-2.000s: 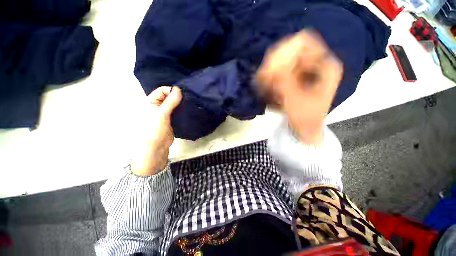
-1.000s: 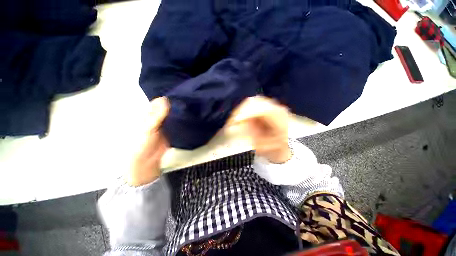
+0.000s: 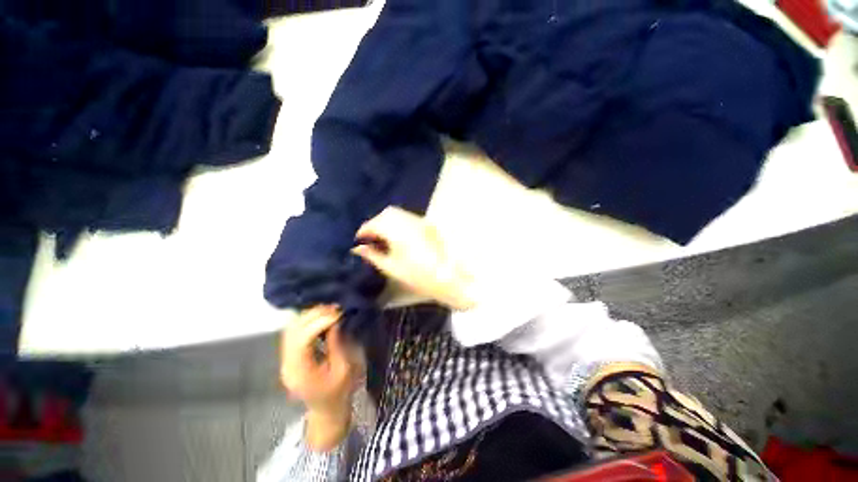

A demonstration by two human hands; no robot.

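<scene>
A large navy padded jacket (image 3: 621, 104) lies on the white table. Its sleeve (image 3: 362, 179) hangs toward me, with the gathered cuff (image 3: 315, 273) at the table's front edge. My left hand (image 3: 322, 358) is closed on the cuff's lower end, thumb and fingers pinching the fabric. My right hand (image 3: 409, 252) is at the sleeve's right side just above the cuff, its fingertips curled against the navy fabric. Whether it grips fabric or a small tool is hidden. The picture is slightly blurred.
A second navy jacket (image 3: 141, 122) lies on the left of the white table (image 3: 235, 226). A dark phone with a red edge (image 3: 843, 132) is at the far right, with a red item (image 3: 811, 19) beyond it. Grey floor (image 3: 724, 329) shows below the table edge.
The sleeve has been drawn down and straightened toward me. My left hand has moved lower with the cuff, and my right hand has moved left to the sleeve. The view has shifted left.
</scene>
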